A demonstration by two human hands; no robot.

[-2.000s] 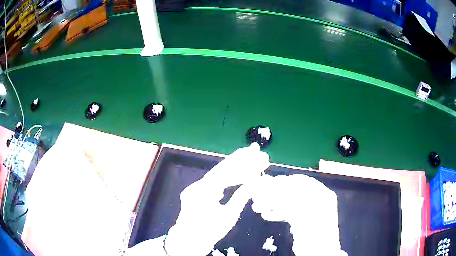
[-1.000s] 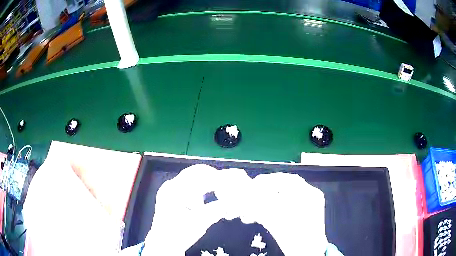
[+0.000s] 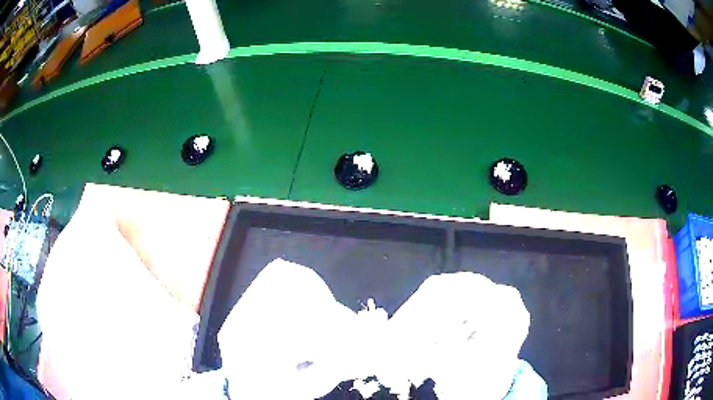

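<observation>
My left hand (image 3: 289,336) and my right hand (image 3: 465,332), in overexposed white gloves, meet low in the black tray (image 3: 539,289). Their fingers merge in the glare, so my grip cannot be made out. A small, jagged white part (image 3: 371,308) shows at the meeting point of the hands; which hand holds it, if either, is unclear. Other small white parts (image 3: 365,386) lie below the hands, partly hidden. Beyond the tray, round black units, one (image 3: 356,169) straight ahead and another (image 3: 508,176) to its right, carry white pieces.
The green belt (image 3: 422,117) crosses behind the tray, with a white post (image 3: 207,31) and a small white timer-like box (image 3: 652,90). A large glaring white sheet or bag (image 3: 109,312) is at left. A blue parts bin (image 3: 688,266) stands at right.
My hands have drawn back from the tray's far edge towards me, uncovering the tray divider. The small white part now shows between them. The camera view has shifted.
</observation>
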